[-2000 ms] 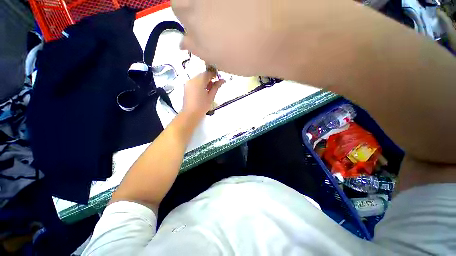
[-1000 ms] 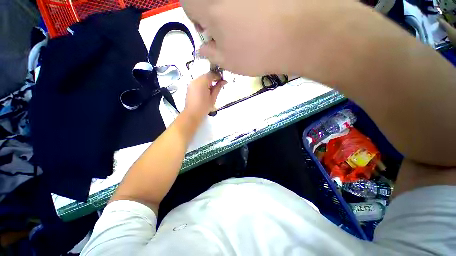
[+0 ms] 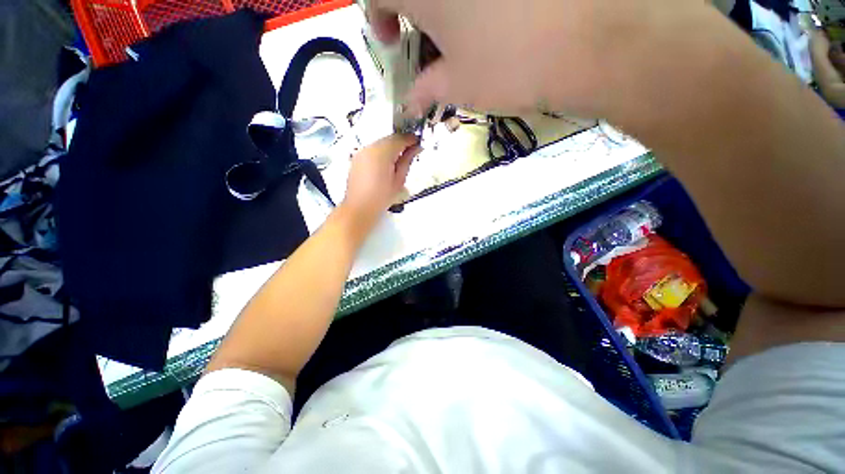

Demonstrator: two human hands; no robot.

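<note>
My left hand (image 3: 378, 171) is at the needle area (image 3: 428, 125) of the sewing machine, fingertips close together; whether they hold something is too small to tell. My right hand (image 3: 463, 65) is raised over the machine head (image 3: 398, 69), its fingers curled near the head's left end and partly cut off by the top edge. Anything in its fingers is hidden. A dark-and-white strip (image 3: 295, 79) loops on the table left of the machine. Navy-black cut panels (image 3: 167, 185) lie at the left. Black-handled scissors (image 3: 510, 139) lie right of the needle area.
The white table (image 3: 445, 222) has a worn green front edge. A red basket (image 3: 120, 28) stands behind the panels. A blue bin (image 3: 607, 324) with bottles and a red bag is below the table at right. Cloth (image 3: 32, 241) is heaped at far left. Part of another person's hand (image 3: 823, 69) shows at upper right.
My right hand has moved a little to the right and up, showing more of the machine head and scissors. My left hand has stayed nearly in place.
</note>
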